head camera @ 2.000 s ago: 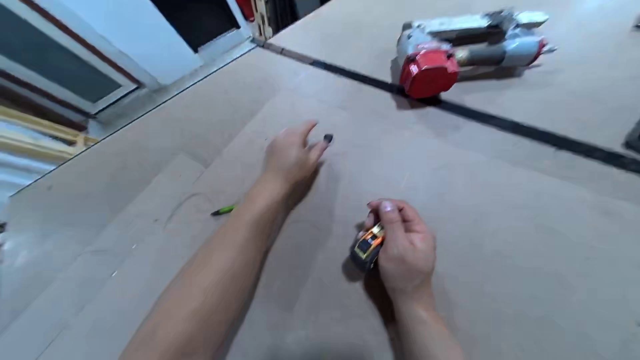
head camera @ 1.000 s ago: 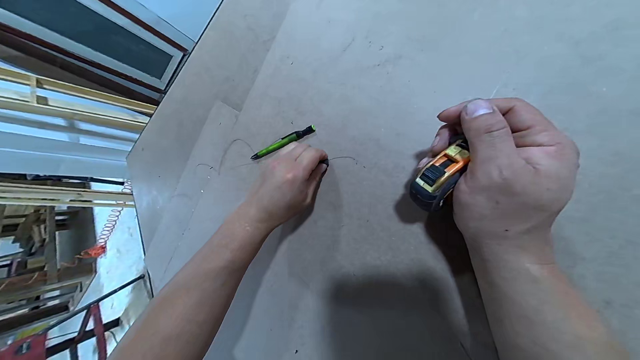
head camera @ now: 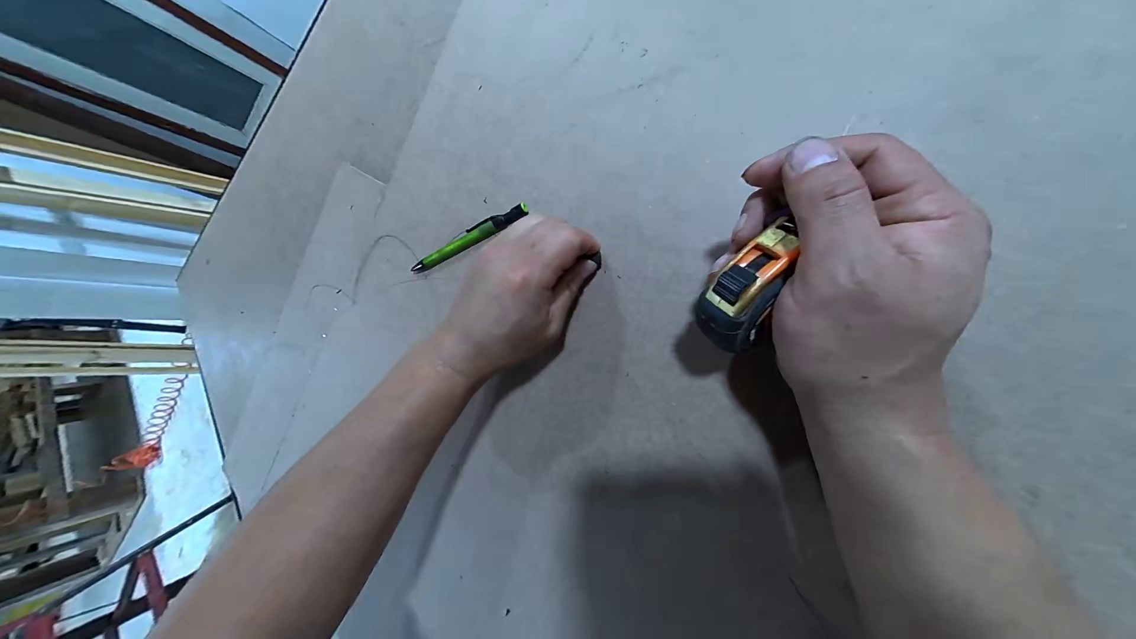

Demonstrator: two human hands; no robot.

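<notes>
My right hand [head camera: 874, 257] is closed around a tape measure [head camera: 750, 280] with an orange, yellow and black case, held just over the pale board surface [head camera: 657, 390]. To the left, my left hand [head camera: 528, 288] pinches a small dark object [head camera: 595, 260] between thumb and fingers, close to the board; what it is cannot be told. A green mechanical pencil or pen [head camera: 470, 237] with black parts lies on the board beside the knuckles of my left hand, its tip pointing to the lower left.
Curved pencil lines [head camera: 359, 266] mark the board near the pen. The board's edge [head camera: 202, 355] runs down the left side. Beyond it are light timber strips [head camera: 98, 164], a coiled red air hose [head camera: 164, 408] and a wooden rack [head camera: 67, 461].
The view has swung and come closer to the board, so the red nailer and dark strip are out of sight. My left hand, its fingers apart two seconds ago, is now pinched together near the pen.
</notes>
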